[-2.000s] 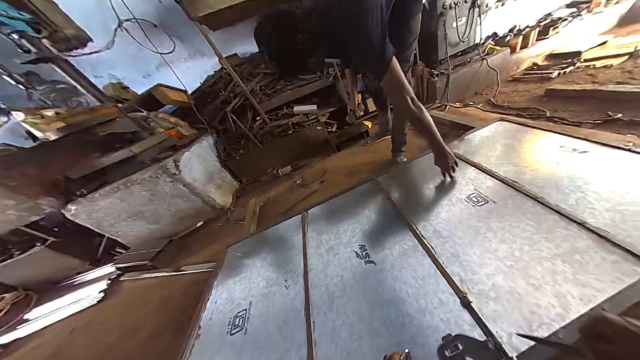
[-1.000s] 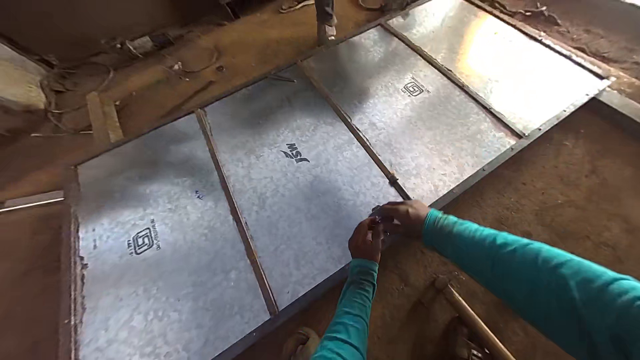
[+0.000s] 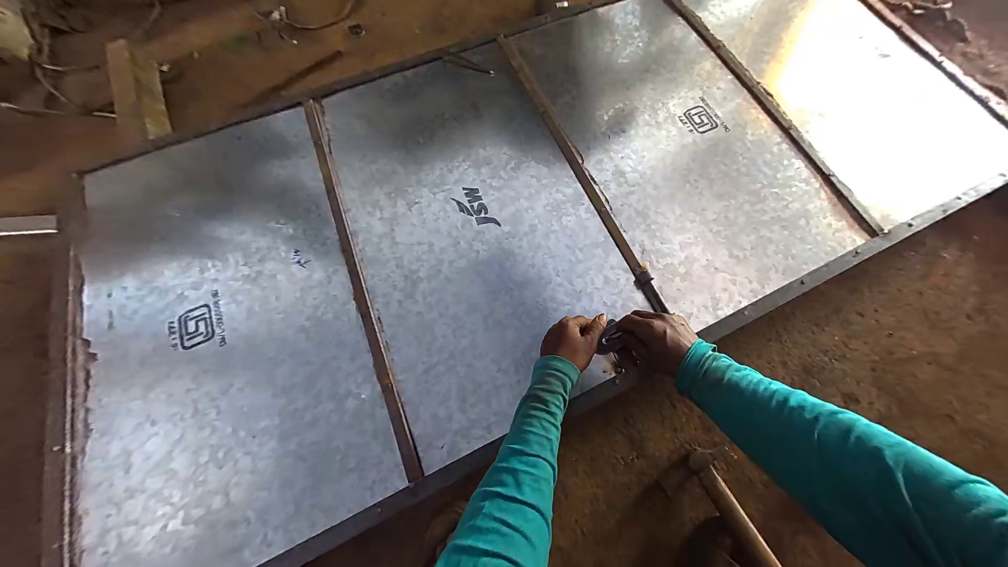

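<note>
A large metal frame panel with galvanized steel sheet (image 3: 488,315) lies flat, crossed by several narrow metal bars. My left hand (image 3: 573,342) and my right hand (image 3: 655,339) meet over its near edge, close to the lower end of one crossbar (image 3: 583,173). Between them is a small dark metal part (image 3: 609,337), gripped by the fingers of both; its exact kind cannot be told. Just above my right hand, a dark fitting (image 3: 643,277) sits on the crossbar. The sheet bears printed marks. Fingers partly hide the small part and the bar's end.
On the brown ground near me lies a hammer (image 3: 728,504) with a wooden handle. Beyond the panel's far edge are a short wooden piece (image 3: 138,90) and some loose cable (image 3: 311,25). A pale metal strip (image 3: 28,225) lies at the left. A thin dark rod (image 3: 468,64) rests on the far edge.
The view has swung down from the workshop and another person's reaching arm. My two hands, together one second ago, remain close together at the panel's near edge.
</note>
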